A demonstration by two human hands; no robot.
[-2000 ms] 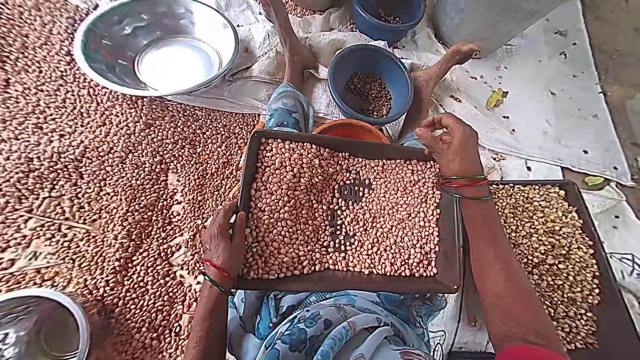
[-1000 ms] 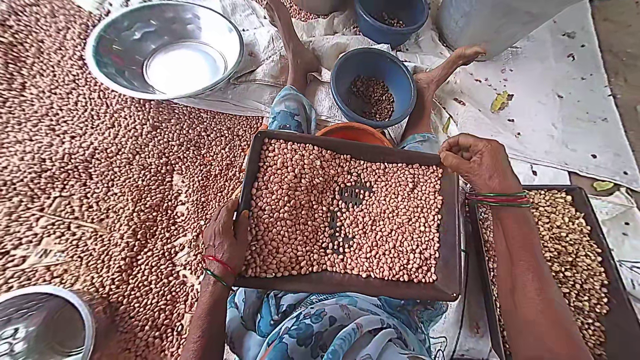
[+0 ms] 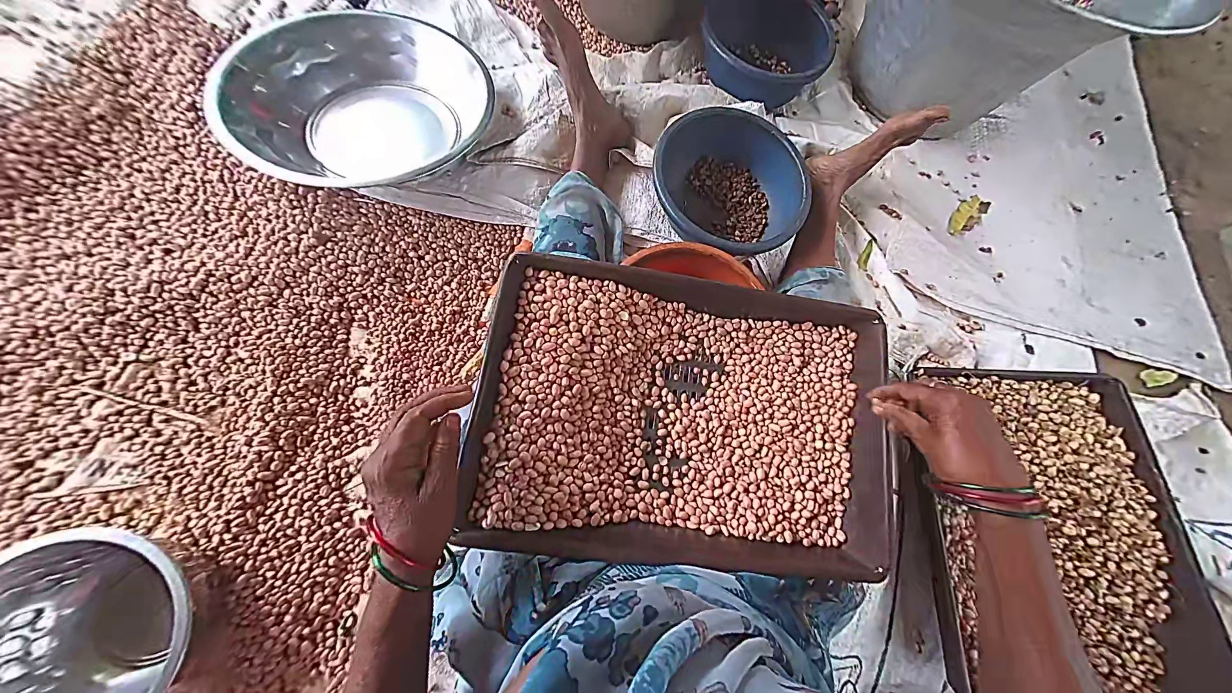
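Observation:
A dark rectangular tray [image 3: 674, 551] lies over my lap, covered with pinkish-brown shelled nuts or beans [image 3: 577, 414]; its dark slotted base shows through near the middle. My left hand [image 3: 416, 462] is at the tray's left edge, with bangles at the wrist; whether its fingers grip the rim is unclear. My right hand [image 3: 948, 433] is beside the right rim, thumb and fingertips close together, and I cannot tell if anything is between them. Below that hand, a second dark tray [image 3: 1121, 409] holds paler, yellowish-brown pieces.
Many loose nuts or beans [image 3: 241, 318] cover the ground at left. A large steel basin [image 3: 241, 144] and another metal bowl [image 3: 178, 616] rest there. Ahead are a blue bowl [image 3: 674, 164] with dark pieces, a second blue tub [image 3: 722, 67], an orange bowl [image 3: 688, 260] and a grey bucket [image 3: 924, 67].
My right hand has come down from the tray's upper right corner to the middle of its right side. The left hand stays by the left edge.

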